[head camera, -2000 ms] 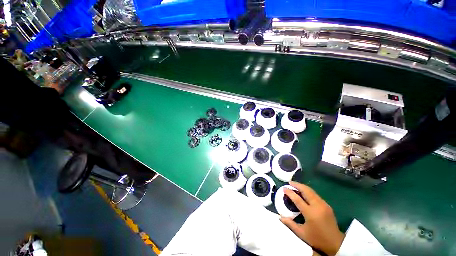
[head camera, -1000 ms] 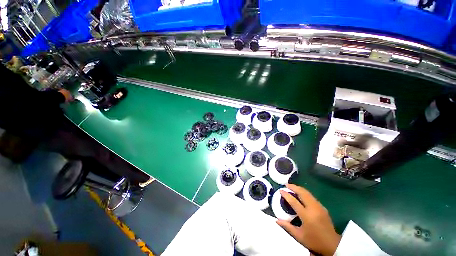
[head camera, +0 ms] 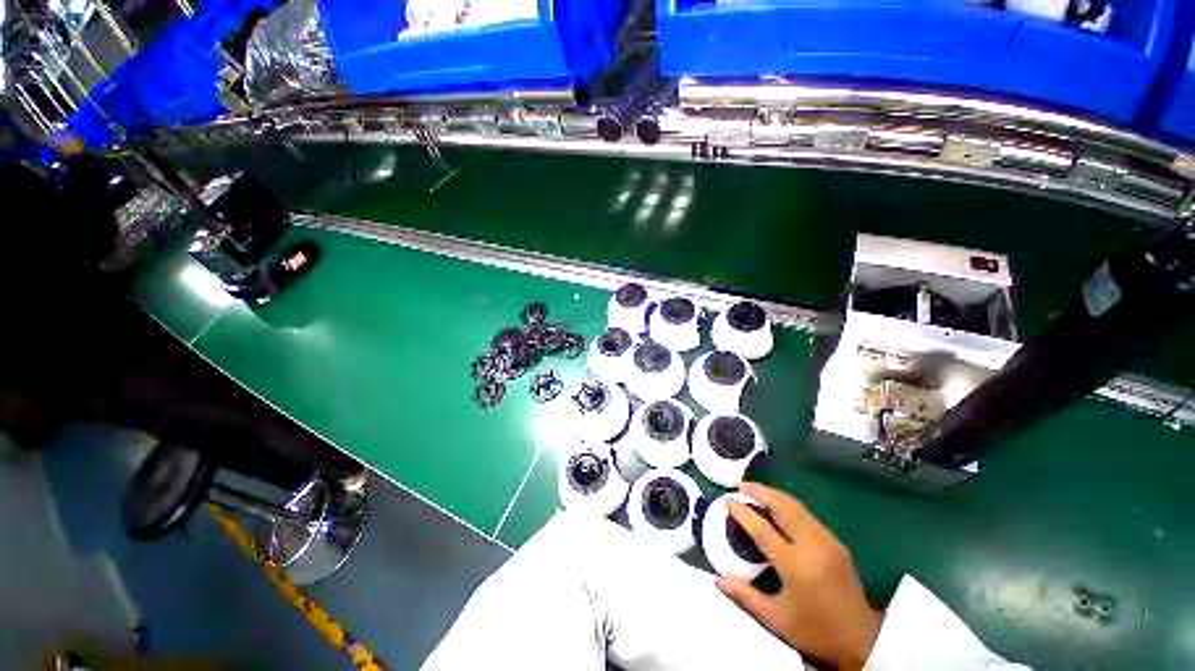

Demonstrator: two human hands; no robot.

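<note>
Several white round housings (head camera: pixel 662 433) with dark centres stand grouped in rows on the green mat. My right hand (head camera: pixel 806 577) is at the nearest right housing (head camera: pixel 725 535), fingers over its dark top and thumb at its lower side, partly hiding it. The housing stands at the group's near end. A loose pile of black rings (head camera: pixel 514 354) lies left of the housings, with one ring (head camera: pixel 547 384) slightly apart. White sleeves and clothing fill the bottom centre. My left hand is not visible.
A light grey screw feeder (head camera: pixel 858 380) stands right of the housings, with a long black screwdriver (head camera: pixel 1035 354) slanting over it. Small dark parts (head camera: pixel 1093 603) lie at lower right. Blue bins (head camera: pixel 839 46) stand behind roller rails. A dark-clothed person and a stool (head camera: pixel 170 488) are at left.
The view has shifted slightly, so the bench items appear further left. My right hand stays on the same housing. The person at left has moved; their hand no longer shows beside the black device.
</note>
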